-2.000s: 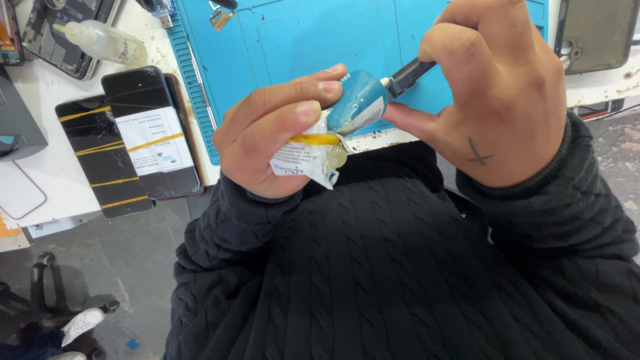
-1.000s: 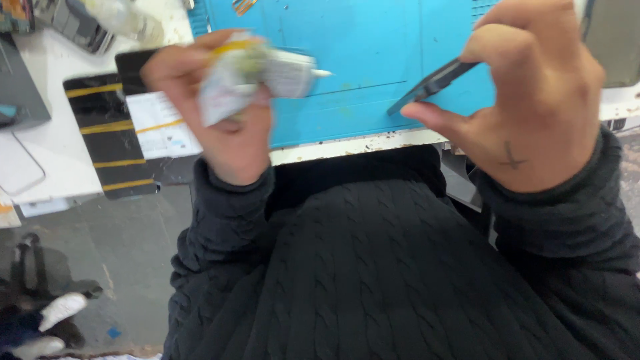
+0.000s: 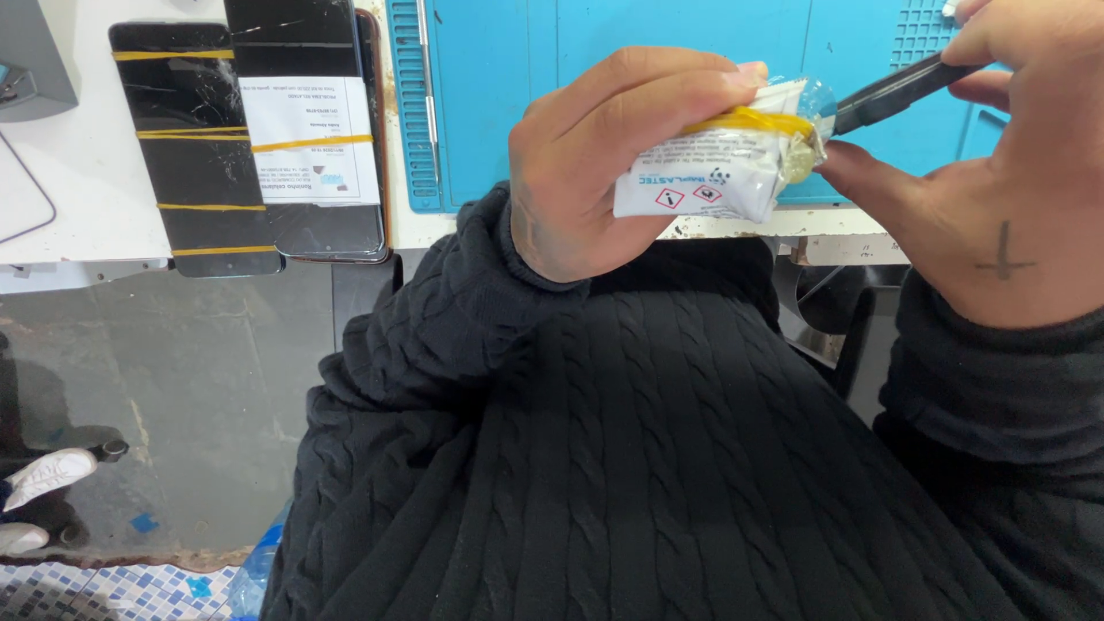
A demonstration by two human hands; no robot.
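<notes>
My left hand grips a crumpled white tube with a yellow rubber band around it, printed with hazard symbols. A yellowish lump sits at the tube's right end, beside a clear plastic piece. My right hand holds a slim black tool between thumb and fingers; its left end meets the tube's right end, and the tip is hidden there. Both hands are above the near edge of a blue work mat.
Phones bound with yellow rubber bands, one dark and one with a cracked screen and a paper slip, lie at left. A thin metal tool lies along the mat's left side. A person's white shoes show at lower left.
One second ago my hands were apart; now the tube and the black tool's end meet. Two seconds ago they were also together, with a blue rounded part between them.
</notes>
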